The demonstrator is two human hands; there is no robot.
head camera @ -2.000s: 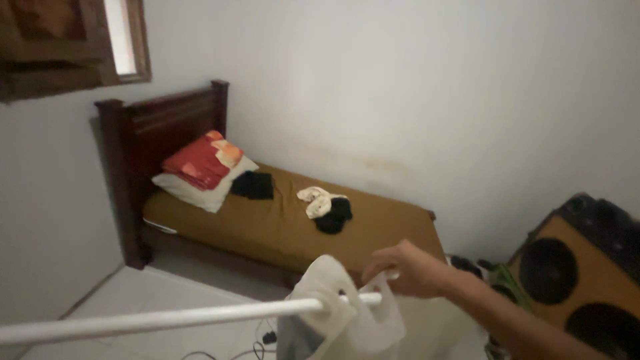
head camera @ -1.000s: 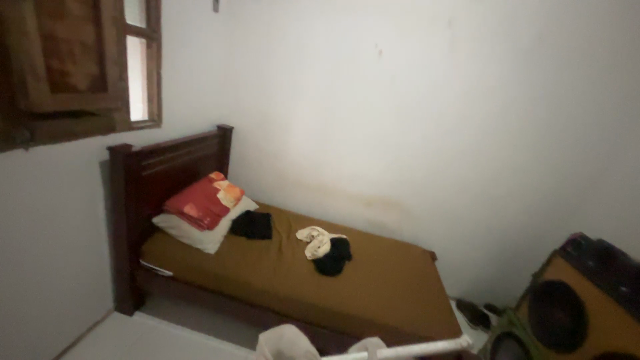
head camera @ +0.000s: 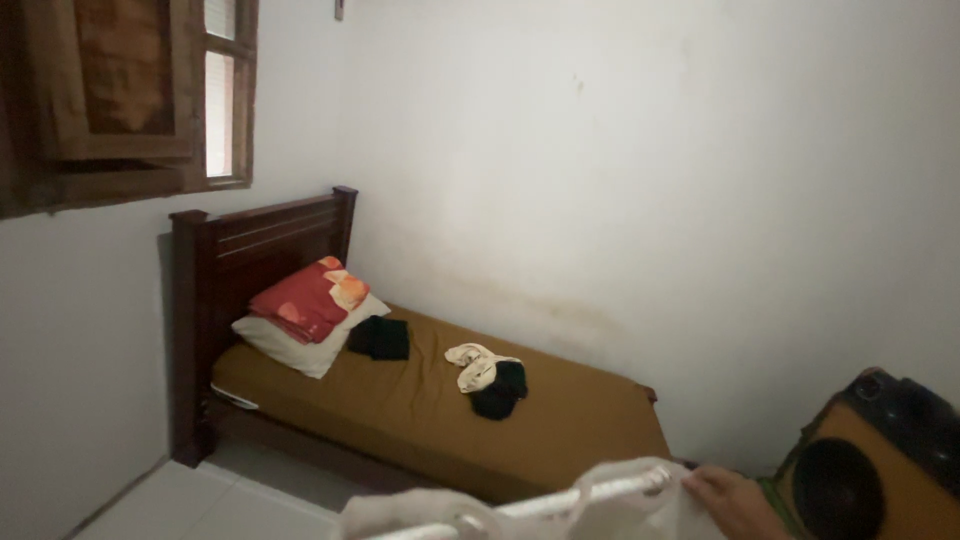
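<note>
At the bottom right, my right hand (head camera: 731,499) pinches the edge of a whitish, thin fabric (head camera: 637,517), close to the end of a white rod (head camera: 574,496). The rod runs through openings in the fabric, and more of the cloth is bunched around it further left. Both are blurred and cut off by the bottom edge of the view. My left hand does not show.
Beyond the rod is a bed (head camera: 577,427) with a dark wooden headboard (head camera: 274,225). On it lie a white pillow (head camera: 289,352), a folded red cloth (head camera: 304,304), a dark cloth (head camera: 382,337) and a cream-and-black garment (head camera: 491,379). A speaker cabinet (head camera: 892,480) stands at the right.
My right hand, out of view one second ago, shows again at the bottom right at the fabric. More of the fabric and rod shows than one second ago. The view has tilted up since two seconds ago.
</note>
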